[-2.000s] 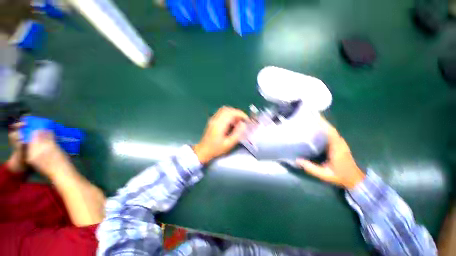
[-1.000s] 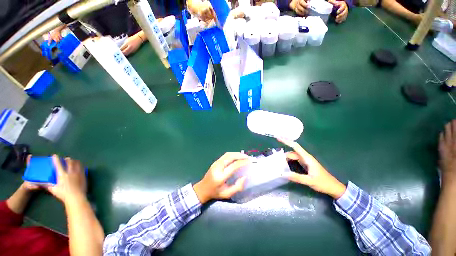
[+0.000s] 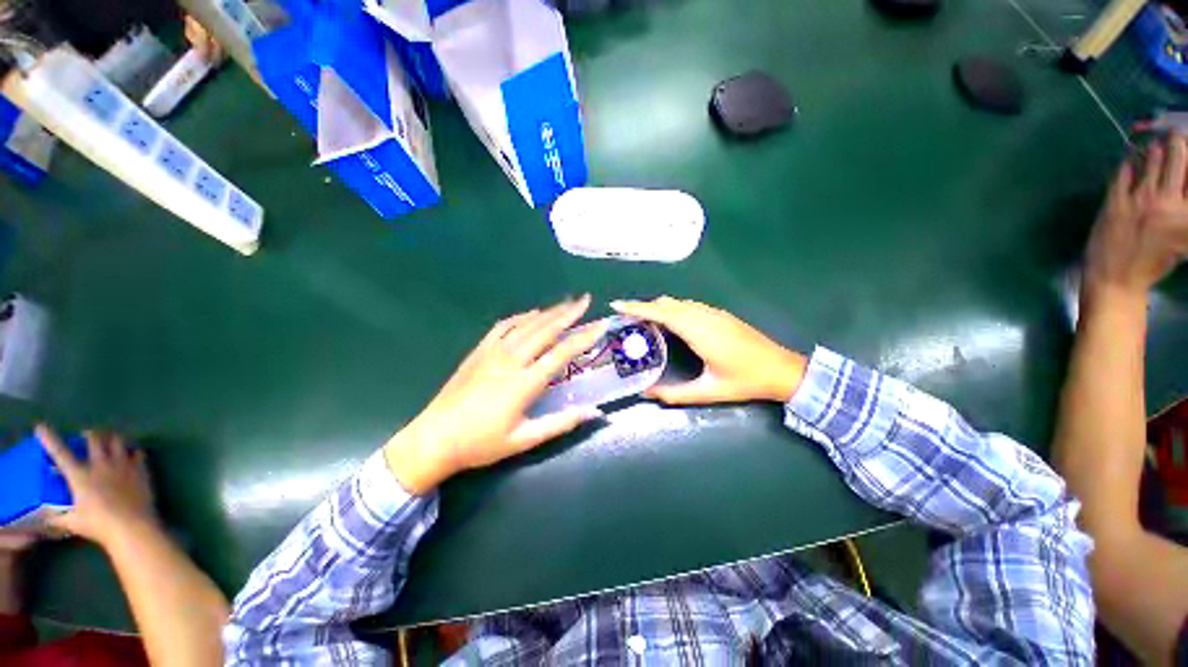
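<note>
The translucent housing [image 3: 602, 387] stands on the green tabletop in front of me, open side up. A small black fan with a round white centre [image 3: 635, 347] shows inside its right end, with thin red and dark wires beside it. My left hand [image 3: 502, 391] holds the housing's left end and covers part of it. My right hand [image 3: 710, 349] is around its right end, thumb at the near side and fingers at the far side. The white top cover [image 3: 628, 224] lies loose on the table just beyond the housing.
Open blue-and-white cartons [image 3: 545, 128] stand beyond at the left. A white power strip [image 3: 143, 150] slants at the upper left. Black pucks [image 3: 752, 104] lie beyond at the right. One person's hand holds a blue box [image 3: 29, 485] at left; another person's arm [image 3: 1107, 313] rests at right.
The housing, earlier tilted in my hands, now stands upright with its fan showing. My left hand has moved over its left end. The view has shifted, so the far units are out of sight.
</note>
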